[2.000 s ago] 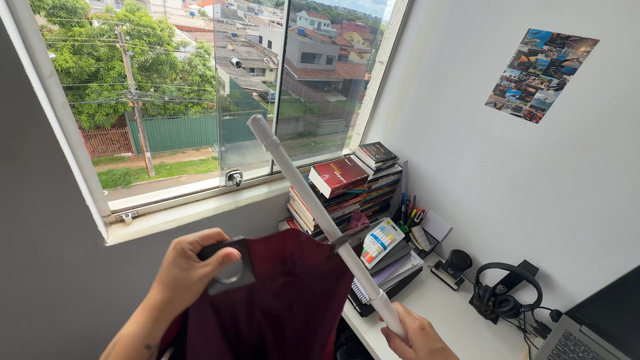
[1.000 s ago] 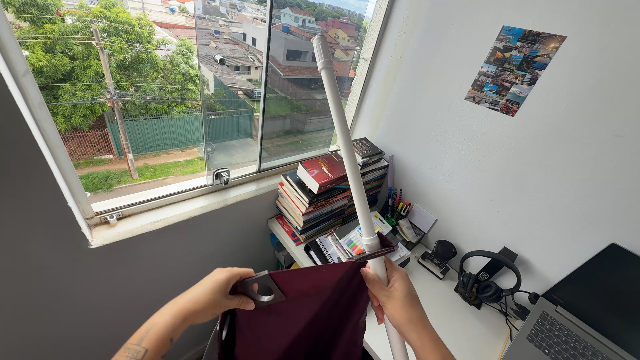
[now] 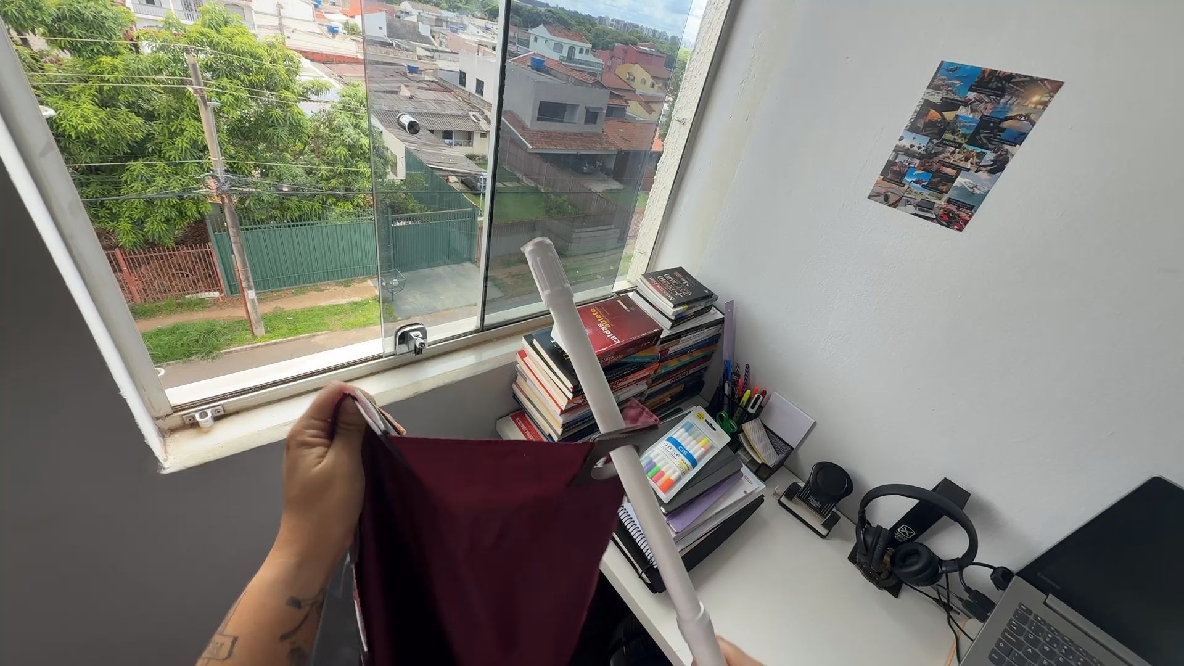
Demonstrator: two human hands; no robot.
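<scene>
A maroon grommet curtain (image 3: pixel 481 527) hangs from my left hand (image 3: pixel 324 462), whose fingers pinch its top edge at the left. The white curtain rod (image 3: pixel 606 407) slants across the middle, its capped far end in front of the window. It passes through a grey eyelet (image 3: pixel 601 462) at the curtain's upper right corner. Of my right hand (image 3: pixel 735 655) only a small part shows at the bottom edge, around the rod's near end. The lower part of the curtain runs out of view.
Stacked books (image 3: pixel 592 361) stand below the sliding window (image 3: pixel 490 166). On the white desk (image 3: pixel 777 592) are highlighters in a pack (image 3: pixel 683 453), notebooks, a pen holder (image 3: pixel 740 402), headphones on a stand (image 3: pixel 916 546) and a laptop (image 3: pixel 1073 601). A photo collage (image 3: pixel 967 143) is on the wall.
My left hand has moved from a grey eyelet to a folded part of the curtain's top edge. My right hand has moved down the rod, away from the eyelet.
</scene>
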